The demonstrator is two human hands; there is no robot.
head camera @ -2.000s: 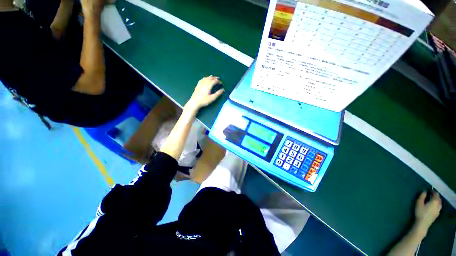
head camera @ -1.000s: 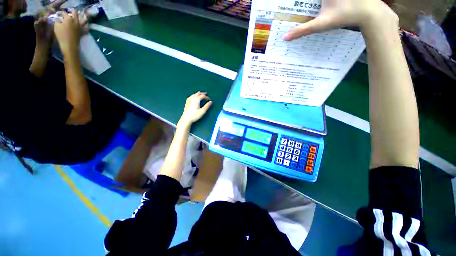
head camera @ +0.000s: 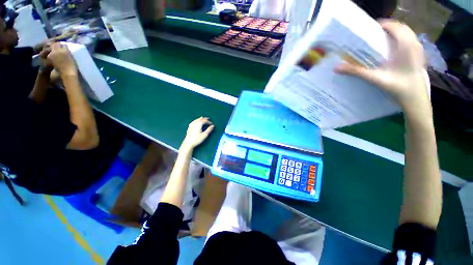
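A white printed retail carton is held tilted in the air by my right hand, above and to the right of the scale. The carton is slightly blurred; my thumb lies across its printed face and the other fingers are over its top edge. The blue digital scale stands on the green bench, its flat blue pan bare, its displays glowing green. My left hand rests on the bench left of the scale, fingers slightly curled; whether something small is under them cannot be told.
A seated person at the left handles a white box. Another white box stands behind. Black trays with copper items lie across the line. An open brown carton and blue stool are below the bench.
The carton stood on the scale; my right hand came from the bench at the right, took hold of it and lifted it off, tilting it rightward. My left hand stays beside the scale.
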